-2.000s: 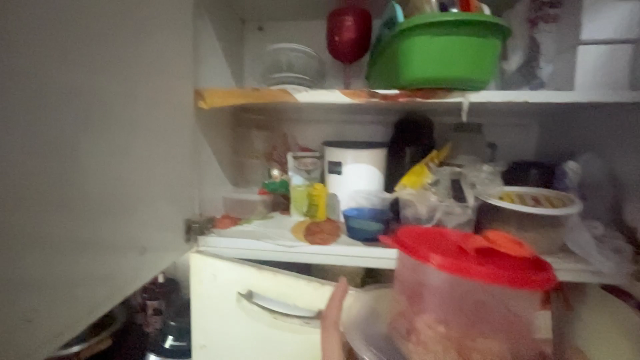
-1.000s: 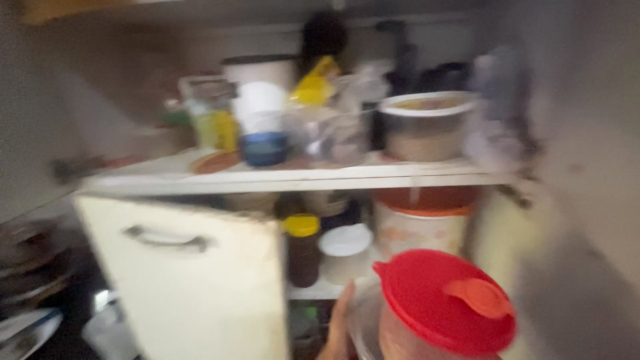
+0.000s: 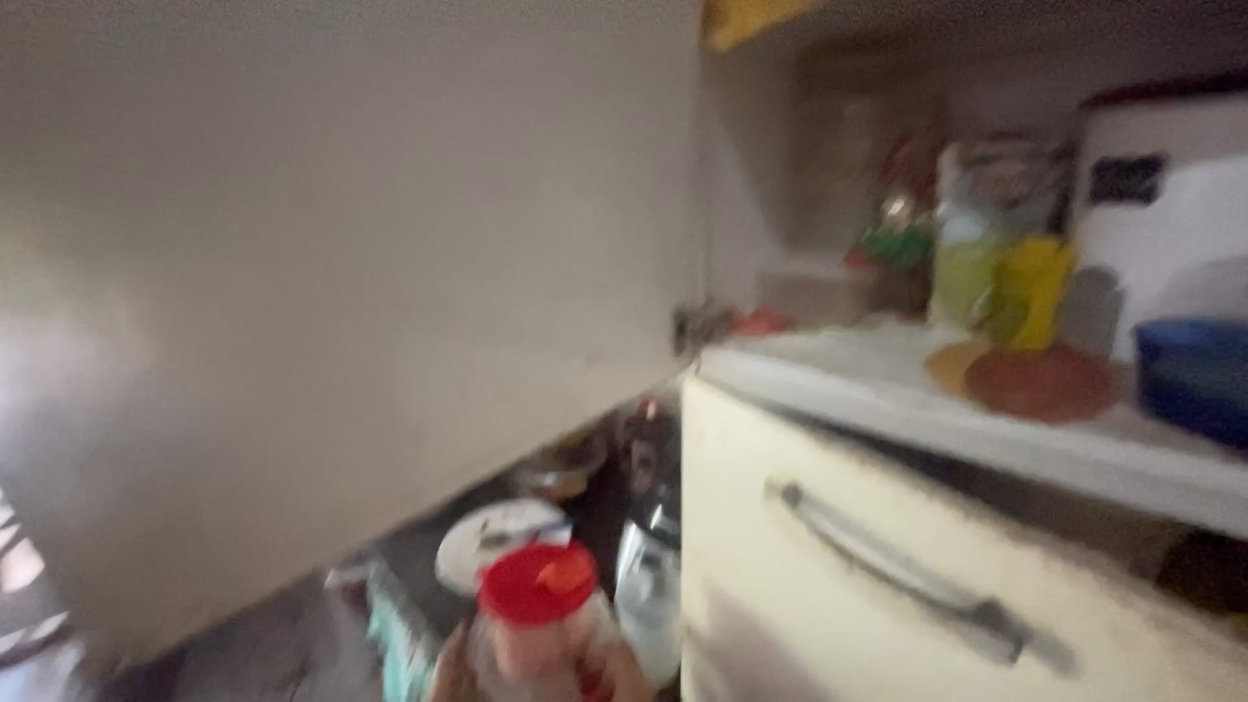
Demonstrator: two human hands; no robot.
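Note:
A clear plastic container [image 3: 531, 648] with a red lid [image 3: 538, 585] and an orange cap on it is at the bottom of the head view. My left hand [image 3: 450, 668] grips its left side and my right hand [image 3: 619, 671] its right side; both are blurred and cut off by the frame's lower edge. Behind the container lies a white plate [image 3: 487, 536]. A transparent bag or container [image 3: 648, 585] is just to its right.
A large open cupboard door [image 3: 390, 244] fills the upper left. On the right, a cream lower door [image 3: 829, 585] with a metal handle [image 3: 897, 575] hangs below a white shelf [image 3: 877, 390]. The shelf bears a yellow item [image 3: 1033, 292], a blue bowl [image 3: 1194, 375] and a white canister [image 3: 1180, 214].
The view has swung left. The red-lidded container has moved away from in front of the shelves to below the large open door, and hands now show on both its sides.

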